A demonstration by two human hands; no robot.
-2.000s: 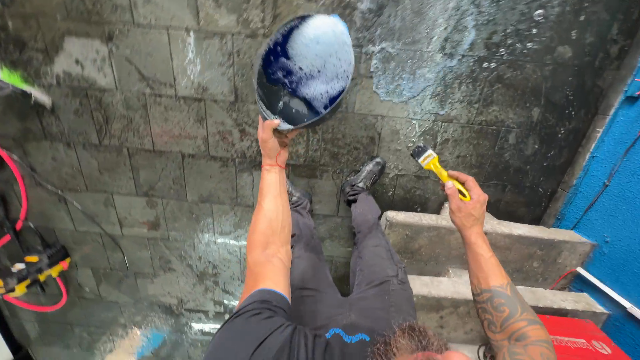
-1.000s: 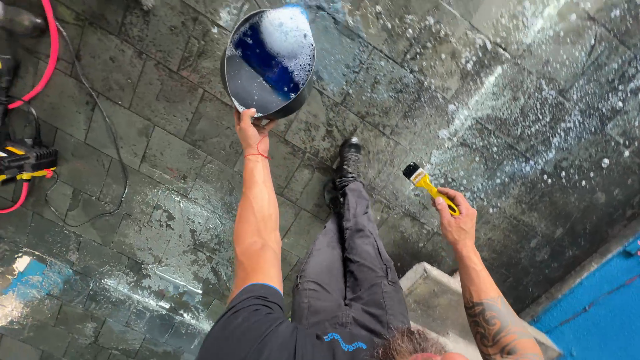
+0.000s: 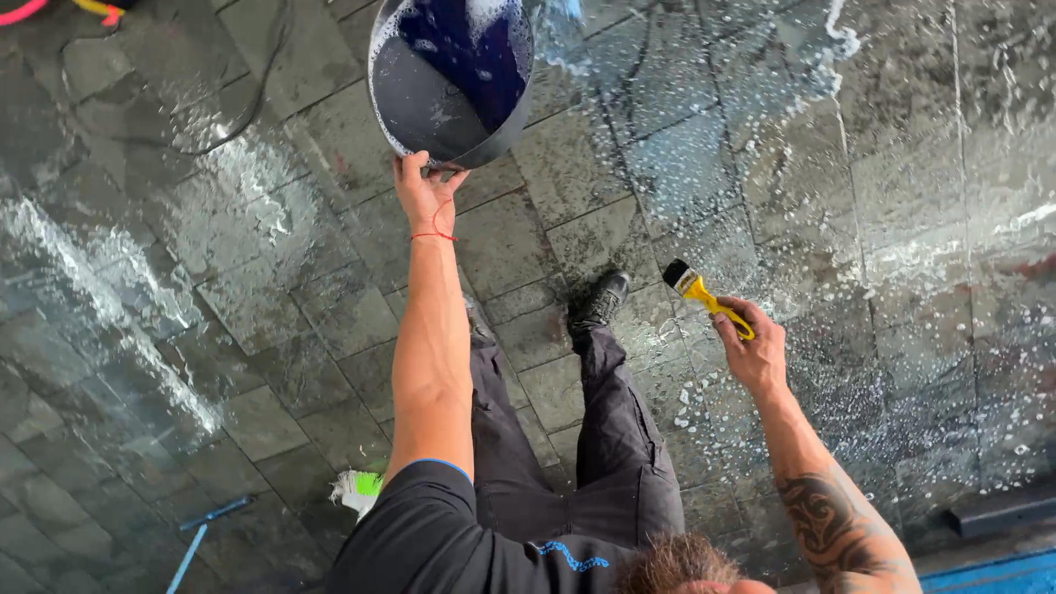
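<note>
My left hand (image 3: pixel 427 191), with a red string at the wrist, grips the near rim of a dark bucket (image 3: pixel 441 99). The bucket is tilted, and dark blue liquid with white foam lies against its far side. In my right hand (image 3: pixel 752 342) is the yellow handle of a flat paintbrush (image 3: pixel 701 295); its black bristles point up and left, away from me. The brush is held over the wet floor, well apart from the bucket. My fingers behind the bucket rim are partly hidden.
Wet stone tiles (image 3: pixel 577 231) bear suds and puddles. A broom head with green and white bristles (image 3: pixel 359 488) lies by my left elbow, a blue squeegee (image 3: pixel 216 511) lower left. A dark cable (image 3: pixel 256 103) crosses the floor upper left. A blue edge (image 3: pixel 990 571) runs lower right.
The view has turned and shifted a lot. The steps and red box seen two seconds ago are out of view, and foamy water now covers more of the floor in view. Both hands keep their holds.
</note>
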